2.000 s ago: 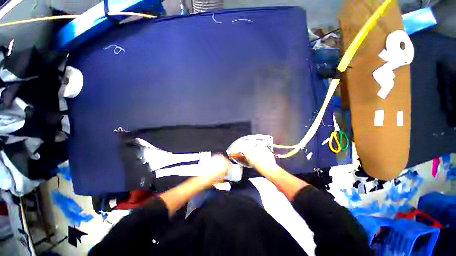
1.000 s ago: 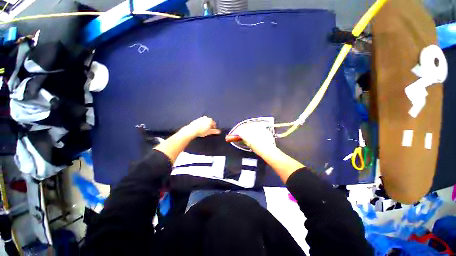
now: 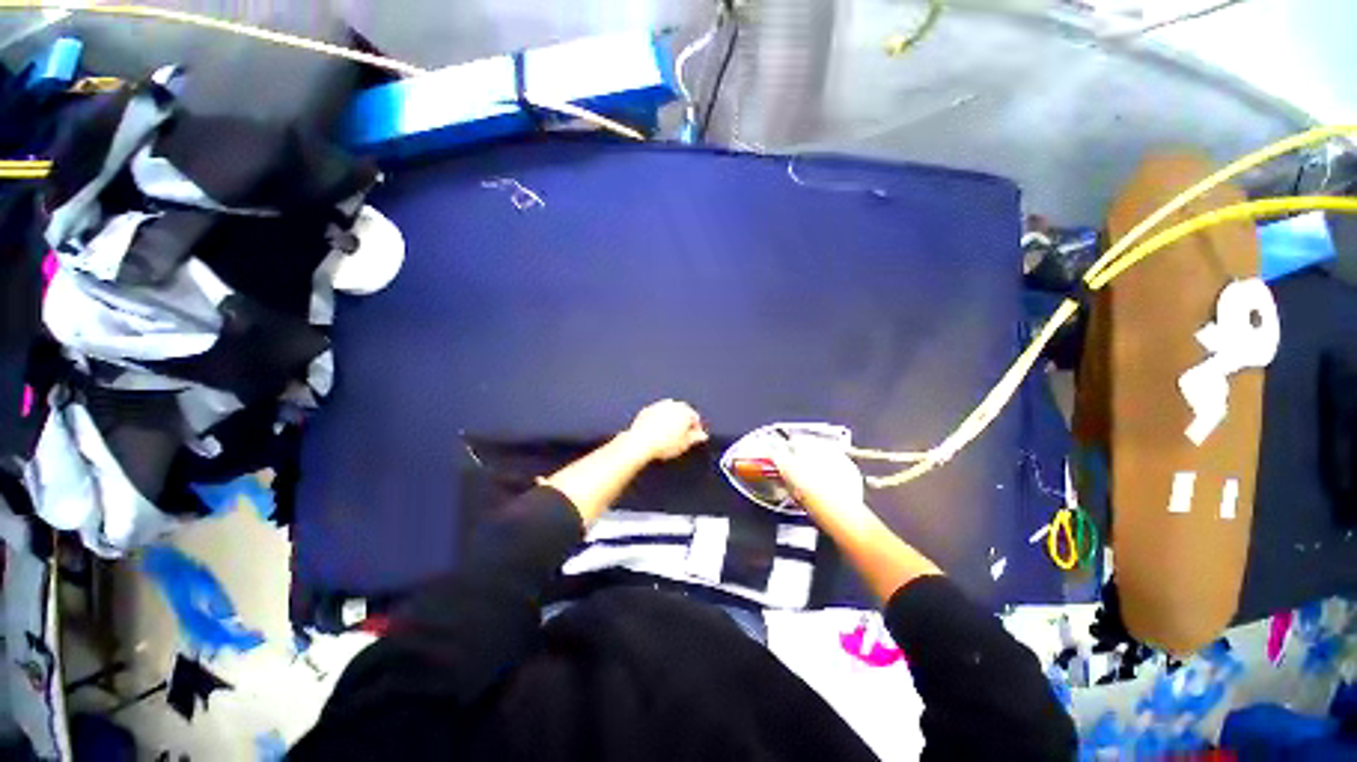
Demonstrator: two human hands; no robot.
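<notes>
A black garment piece with white and pale backing strips lies at the near edge of the blue padded table. My right hand grips the red-orange handle of the steam iron, whose silver plate rests at the right part of the cloth, its tip to the left. My left hand is at the cloth's far edge, left of the iron, with its fingers closed together. Whether it pinches the cloth is not clear. The yellow-cream hose runs from the iron to the upper right.
A brown padded board with a white tape roll stands at right. Yellow and green scissors loops lie at the table's right edge. A garment heap and white disc are at left. A blue box is at the far edge.
My left hand left the pale strips near the front edge and moved to the cloth's far edge. The iron moved off the strips, away from me. The view has shifted too.
</notes>
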